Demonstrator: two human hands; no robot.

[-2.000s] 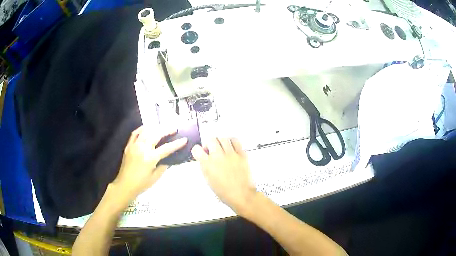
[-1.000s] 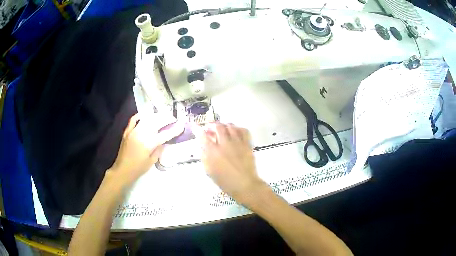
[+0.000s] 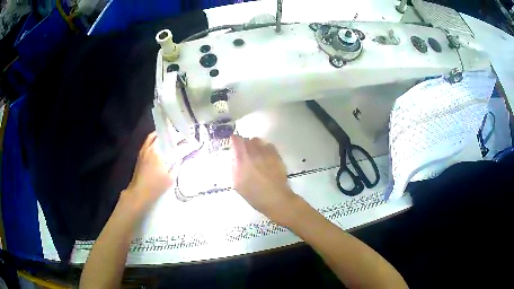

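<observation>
The white sewing machine (image 3: 270, 68) stands across the table, with its presser foot area (image 3: 221, 135) brightly lit under the left end of its head. A large dark garment piece (image 3: 90, 130) lies left of the machine head. My left hand (image 3: 152, 172) is at the left of the needle area, beside the dark cloth; its fingertips are partly lost behind the machine and in glare. My right hand (image 3: 260, 175) is just right of the needle area with fingers bent; what is under its fingertips is hidden.
Black shears (image 3: 349, 158) lie under the machine arm, handles toward me. A white cloth piece (image 3: 437, 130) hangs at the right end of the head. Dark cloth (image 3: 462, 220) lies at the lower right. Blue bins (image 3: 127, 16) show behind at left. A printed ruler (image 3: 259, 228) runs along the table's front edge.
The purplish cloth edge between my hands has gone back under the machine and no longer shows. My right hand moved slightly up and right, my left hand slightly back. The camera view shifted a little.
</observation>
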